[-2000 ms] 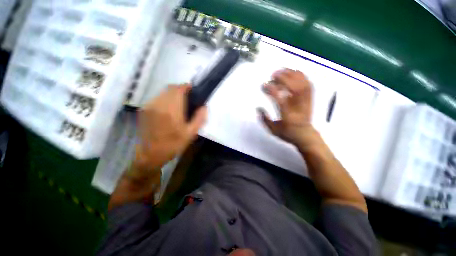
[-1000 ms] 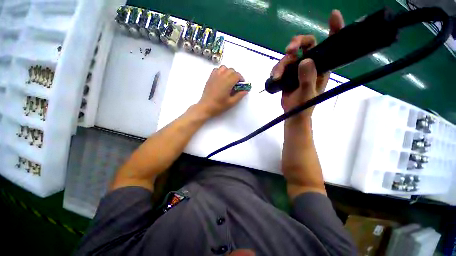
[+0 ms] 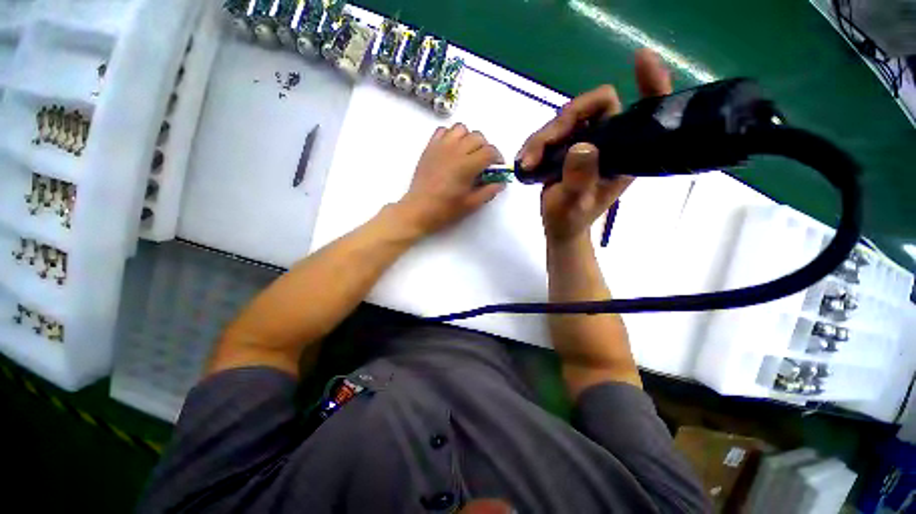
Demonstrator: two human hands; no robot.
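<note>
My left hand [image 3: 449, 179] is over the white work sheet [image 3: 452, 263] and holds a small green circuit board [image 3: 494, 176] at its fingertips. Whether a metal body is joined to the board is hidden by the fingers. My right hand [image 3: 583, 161] grips the black electric screwdriver [image 3: 673, 131], held nearly level above the sheet. Its tip meets or nearly meets the right end of the board; contact cannot be told. Its black cable loops right and back across my right forearm.
Assembled units [image 3: 402, 58] stand in a row at the back left. Tiny screws [image 3: 288, 82] and a slim metal tool [image 3: 305, 156] lie left. A pen-like tool [image 3: 610, 223] lies behind my right hand. White compartment trays flank the bench, left [image 3: 105, 191] and right [image 3: 748, 263].
The left hand first held the screwdriver; it now holds the board, and the right hand has the screwdriver. Since one second ago, the screwdriver tip has moved left to the board.
</note>
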